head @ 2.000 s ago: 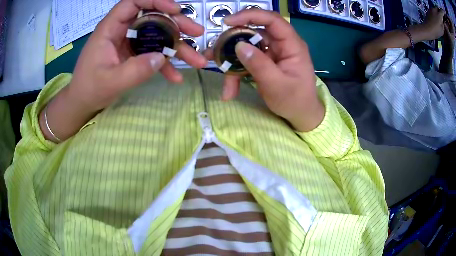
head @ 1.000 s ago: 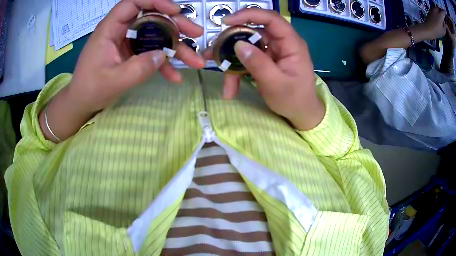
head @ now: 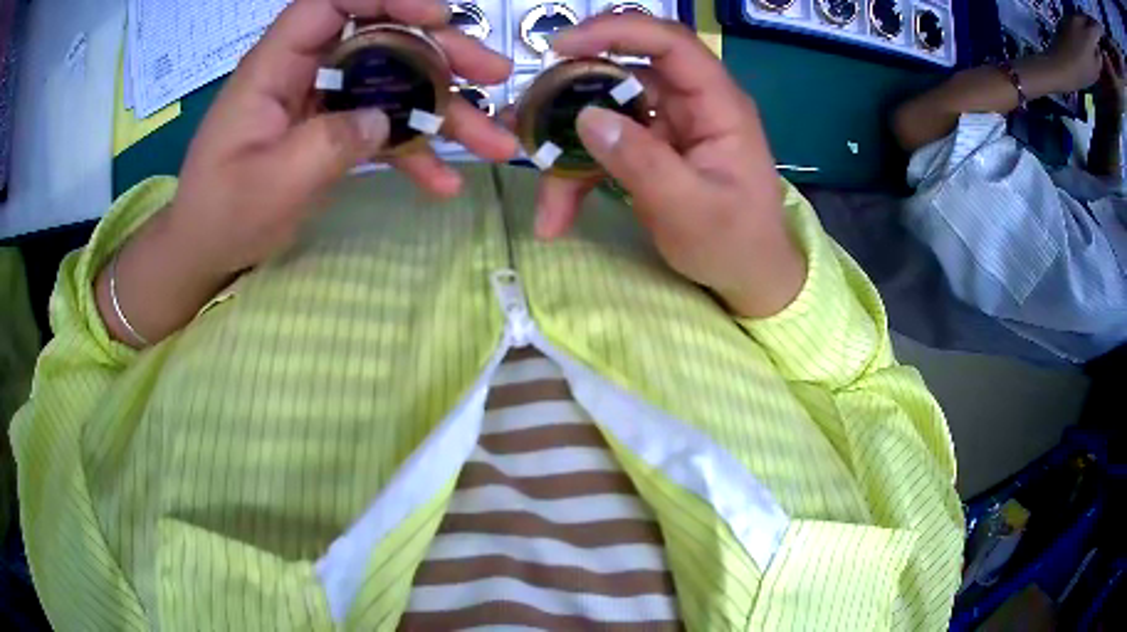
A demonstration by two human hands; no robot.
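My left hand (head: 284, 154) holds a round smartwatch head (head: 393, 84) by its rim, thumb on the lower edge of the dark face. The face shows faint small text and has two white tabs at the rim. My right hand (head: 692, 161) holds a second smartwatch head (head: 556, 114), gold-toned at the rim, with the thumb on its dark face and white tabs at upper right and lower left. Both are held side by side above the near edge of a white compartment tray (head: 498, 19), where several more watch heads sit in pockets, partly hidden by my hands.
Printed record sheets (head: 185, 49) lie on the left beside yellow tape (head: 139, 128). A second blue-edged tray (head: 853, 27) of watch heads is at upper right on the green mat (head: 810, 111). Another person's arm (head: 976, 99) reaches in from the right. A blue bin (head: 1051, 543) is at lower right.
My left thumb has slid left along the face's lower edge. The right watch head has tilted and shifted slightly left, with my right fingers moving along.
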